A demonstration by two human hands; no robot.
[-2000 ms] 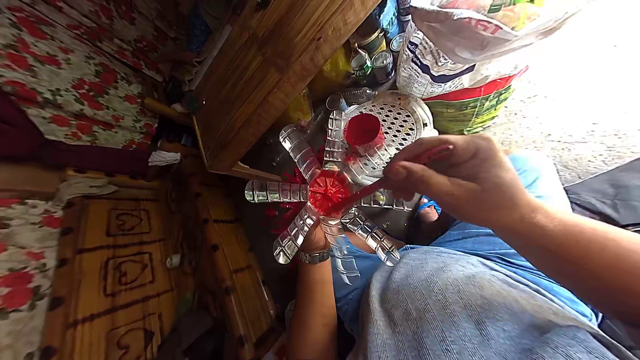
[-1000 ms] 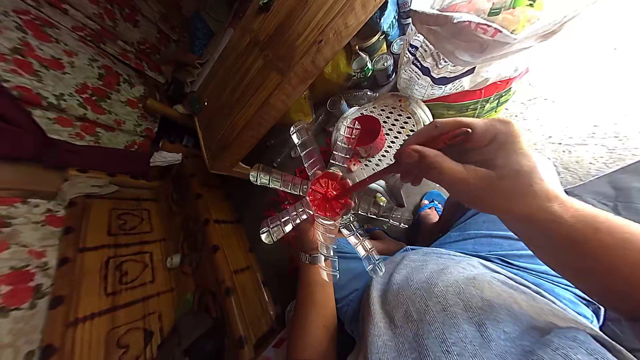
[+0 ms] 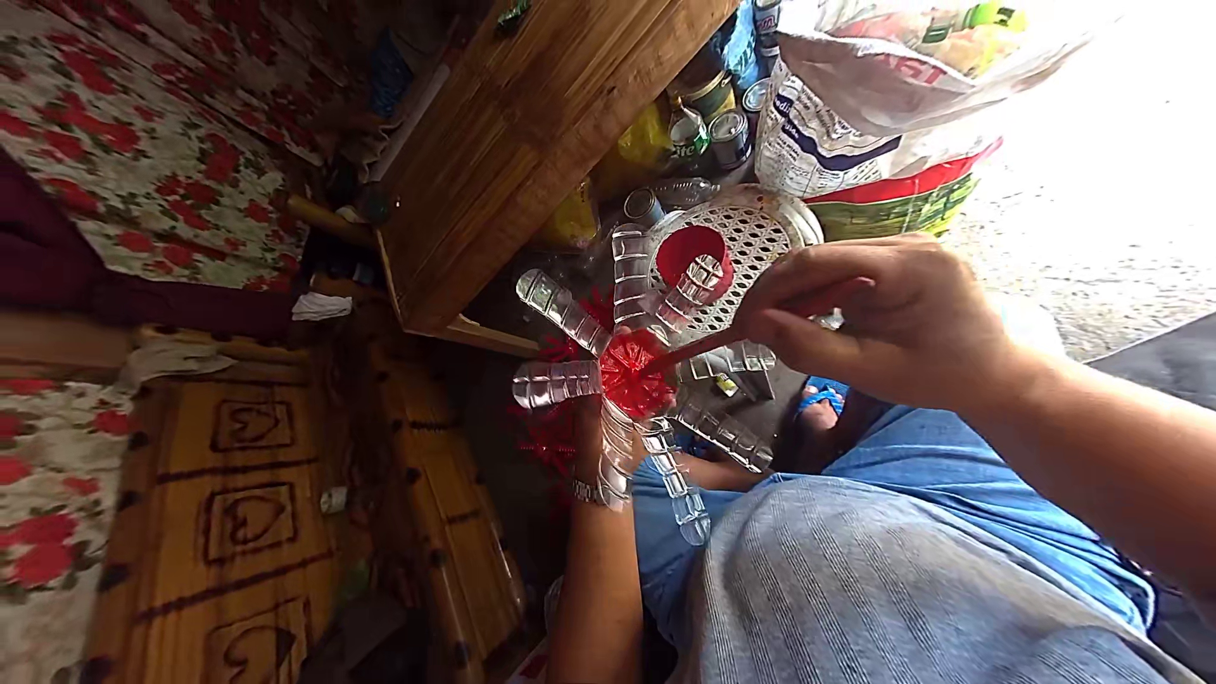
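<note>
A clear plastic bottle cut into petal-like strips spreads out like a flower, its centre coated in wet-looking red paint. My left hand is beneath it, mostly hidden by the strips, and supports it from below. My right hand pinches a thin red-stained paintbrush, whose tip touches the red centre. Behind the strips, a red cup rests on a round white perforated stool top.
A wooden cabinet stands at upper left of the stool. Tin cans, a clear bottle and filled sacks lie beyond. A carved wooden bench is at left. A foot in a blue slipper is below the stool.
The cut bottle has turned, so its strips point in different directions. More of the red cup shows than two seconds ago. My right hand stays near the centre with the brush.
</note>
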